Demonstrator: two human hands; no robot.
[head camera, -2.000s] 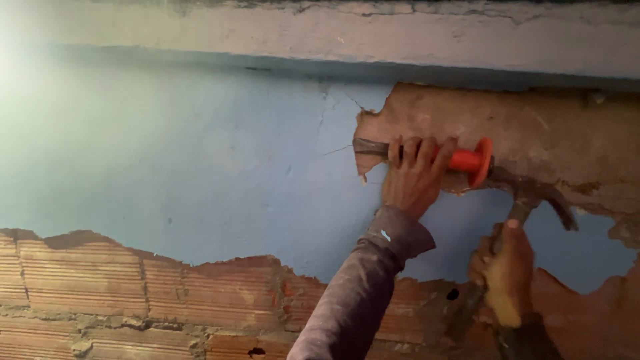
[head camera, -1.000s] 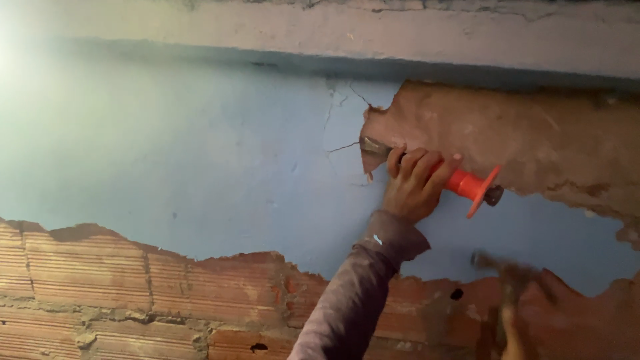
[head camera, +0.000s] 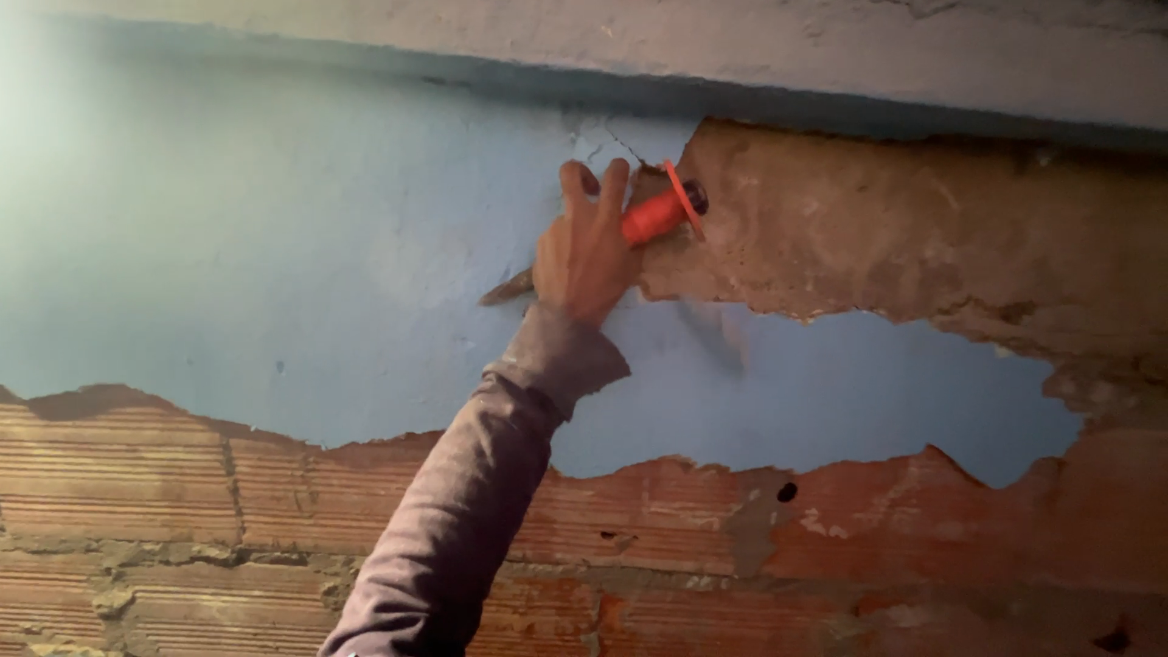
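My left hand (head camera: 589, 242), in a long greyish sleeve, grips a chisel (head camera: 655, 217) with a red handle and a round red guard. The chisel slants, its struck end at the upper right and its flat metal tip (head camera: 507, 288) at the lower left, against or just in front of the blue painted plaster (head camera: 365, 274). Two of the fingers are raised off the handle. Cracks run through the plaster just above the hand. My right hand is out of view, and no hammer shows.
A pale ledge (head camera: 584, 46) of rough plaster runs along the top. Bare brown render (head camera: 912, 219) with a jagged edge lies at the right. Exposed ribbed hollow bricks (head camera: 119, 474) with mortar joints and small dark holes span the lower wall.
My left hand has moved the chisel left, off the render's edge, and tilted it tip down. My right hand and the claw hammer it held have dropped out of view.
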